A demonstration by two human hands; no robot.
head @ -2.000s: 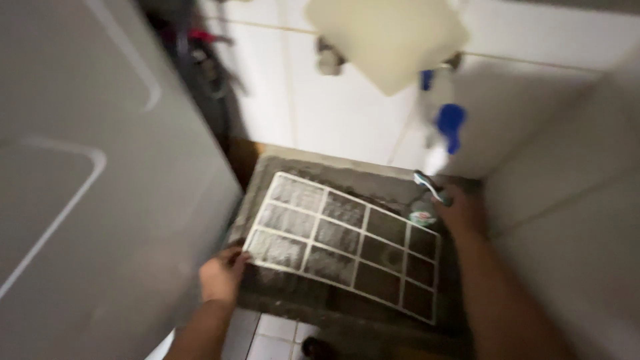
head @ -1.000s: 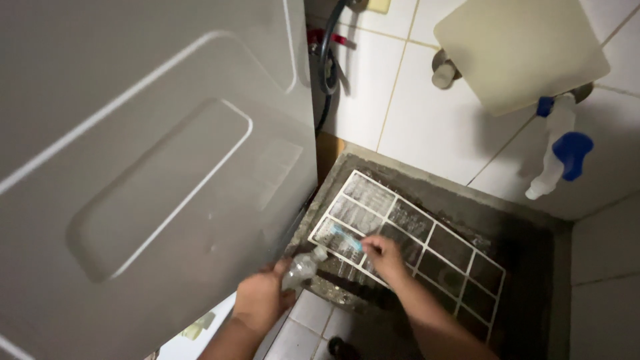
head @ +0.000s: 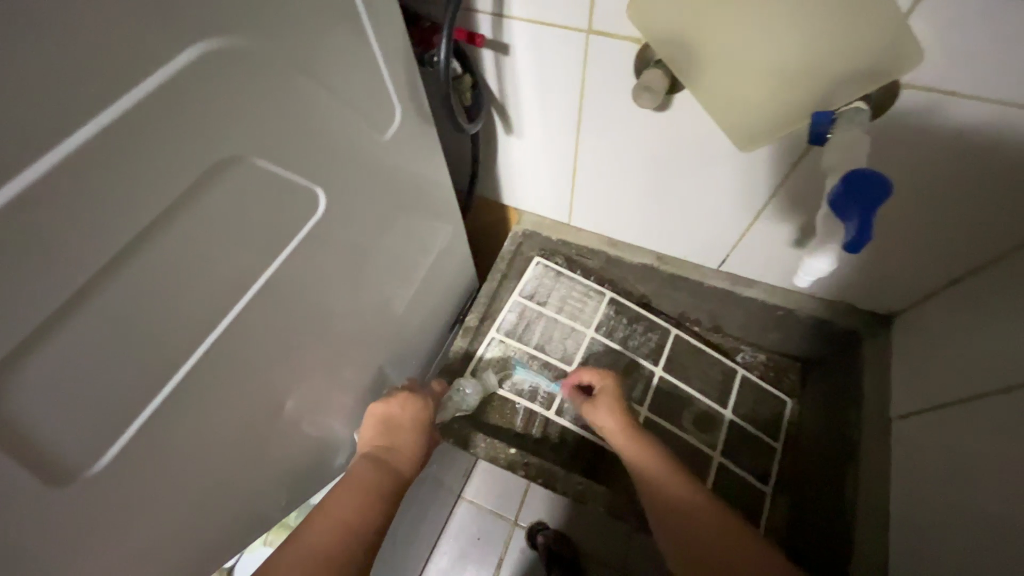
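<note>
My left hand (head: 404,420) grips a clear plastic bottle (head: 464,398), its neck tilted over the lower left corner of a white-framed mesh filter (head: 660,372). Water seems to run from the bottle onto the mesh. In my right hand (head: 596,396) is a small light-blue brush (head: 534,374), blurred, its head against the same corner section. The filter lies slanted inside a dark concrete basin (head: 640,252). Grey dust covers parts of the left and upper sections, while those on the right look dark. Part of the filter's lower edge is hidden behind my right forearm.
A large grey appliance panel (head: 240,240) stands close on the left. On the tiled wall are a white faucet with a blue handle (head: 860,204), a capped pipe fitting (head: 652,86), a pale plastic board (head: 784,56) and a dark hose (head: 472,120). White floor tiles (head: 496,490) show below.
Two seconds ago my left hand was at the filter's left edge; a second ago it held the bottle. My right hand, with the brush, has moved from the filter's right side to its lower left corner.
</note>
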